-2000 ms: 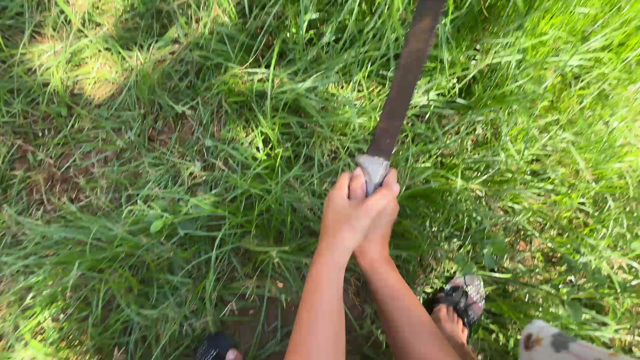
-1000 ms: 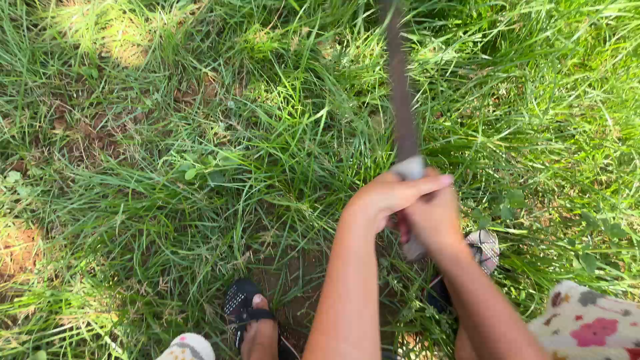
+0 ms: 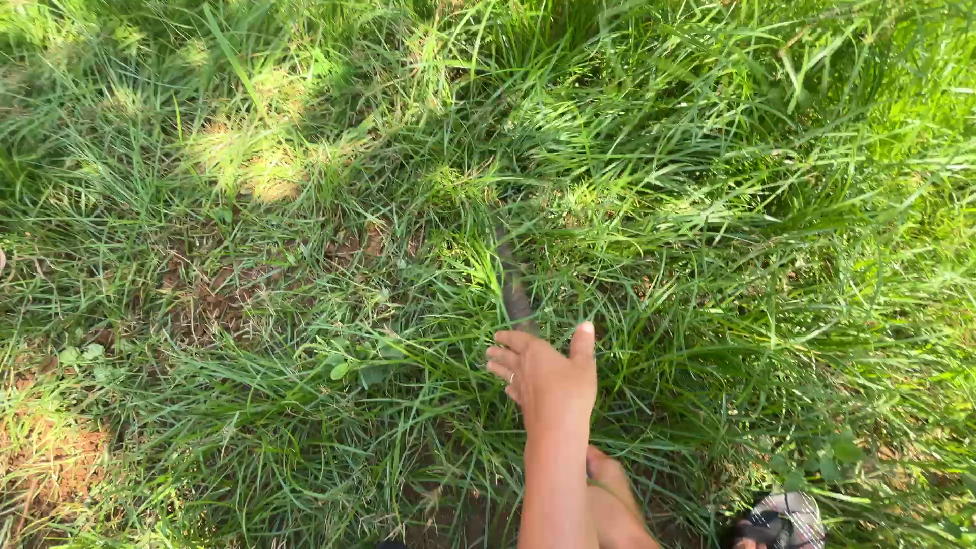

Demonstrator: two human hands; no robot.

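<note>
A long, dark metal blade, like a machete's [image 3: 515, 286], lies low among the grass, and its far end is lost between the stems. My left hand [image 3: 545, 374] is over the near part of the blade, back upward, thumb and fingers apart, with a ring on one finger. Lower down and partly behind my left forearm, my right hand [image 3: 606, 469] is closed around the handle, which is almost wholly hidden.
Long green grass [image 3: 686, 252] surrounds the blade. Reddish soil [image 3: 213, 297] shows through at the left. My sandalled foot [image 3: 781, 522] is at the lower right, and a dark shoe tip shows at the bottom edge.
Both hands were together at the handle earlier; now my left hand is spread apart from my right. The blade has come down into the grass.
</note>
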